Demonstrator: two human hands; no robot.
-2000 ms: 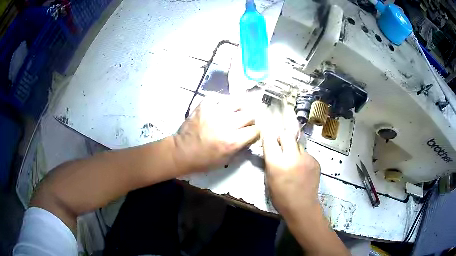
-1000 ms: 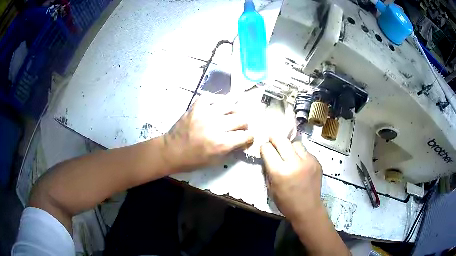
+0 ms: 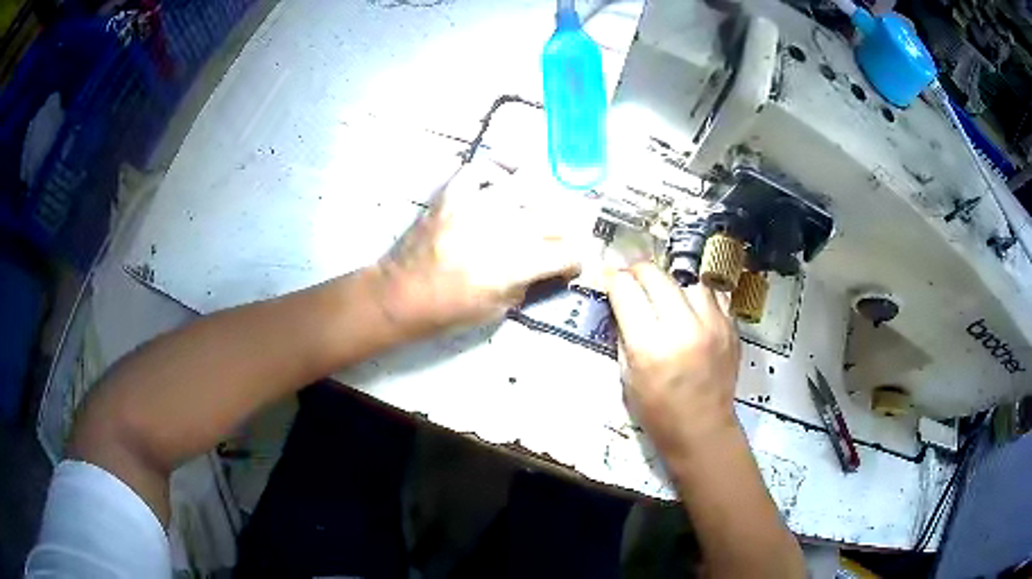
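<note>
A pale cloth piece (image 3: 591, 275) lies bunched at the needle area, mostly washed out by bright light and partly hidden by the hands. My left hand (image 3: 470, 255) is spread flat left of the needle, over the cloth and bed; its fingertips are lost in glare. My right hand (image 3: 673, 334) is in front of the needle, its thumb and fingertips pinching the near edge of the cloth. The off-white sewing machine (image 3: 905, 226) stands at the right. Its presser foot area (image 3: 617, 215) is just beyond my fingertips. The dark slide plate (image 3: 579, 316) shows between my hands.
A bright-blue lamp head (image 3: 576, 107) hangs over the needle. Two ribbed brass knobs (image 3: 722, 259) are close to my right hand. Snips (image 3: 834, 421) lie right of it. The white table (image 3: 260, 215) has a chipped front edge. Blue baskets (image 3: 68, 136) stand at the left.
Both hands have moved forward towards the needle, with the cloth. The left hand is flatter and further up. The dark slide plate in front of the needle has come into view.
</note>
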